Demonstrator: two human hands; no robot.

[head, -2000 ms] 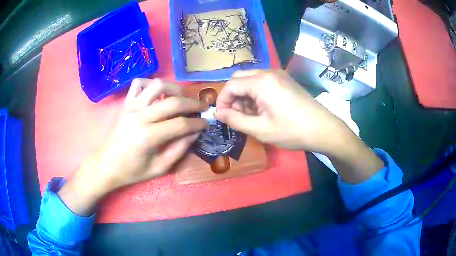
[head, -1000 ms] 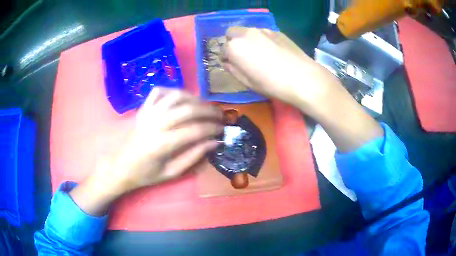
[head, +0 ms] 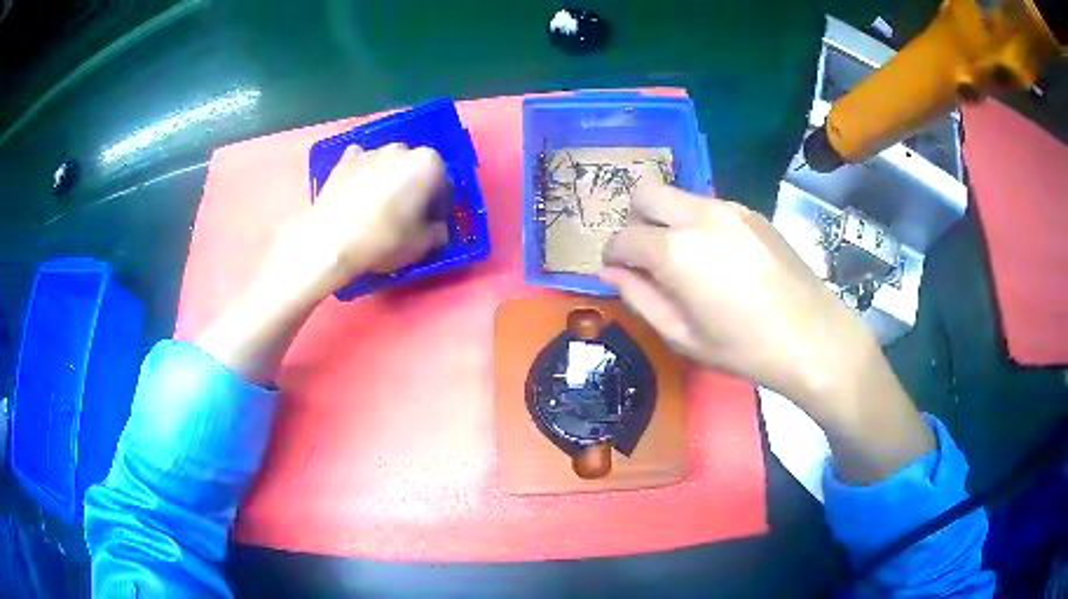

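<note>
My left hand [head: 392, 205] is inside the dark blue bin [head: 466, 152], fingers curled down over thin red strands; its fingertips are hidden. My right hand [head: 703, 275] is over the right part of the lighter blue bin [head: 550, 115], which holds thin silver and dark leaded pieces [head: 574, 187]. Its fingers are bent and close together; I cannot tell if they hold a piece. The round black housing [head: 586, 404] sits in the tan-orange fixture [head: 521, 456] between two brown knobs, with a white block [head: 589, 363] at its top. Neither hand touches it.
The orange powered driver [head: 902, 100] hangs at upper right over the metal tray [head: 925, 205]. White paper [head: 791, 445] lies below the tray. A blue side bin [head: 70, 374] is at the left. Black housings with white blocks [head: 577, 28] stand on the green surface beyond the red-pink mat [head: 351, 468].
My left hand has moved from the housing into the dark blue bin. My right hand left the housing for the lighter bin and is now at its right side. The driver has come into view.
</note>
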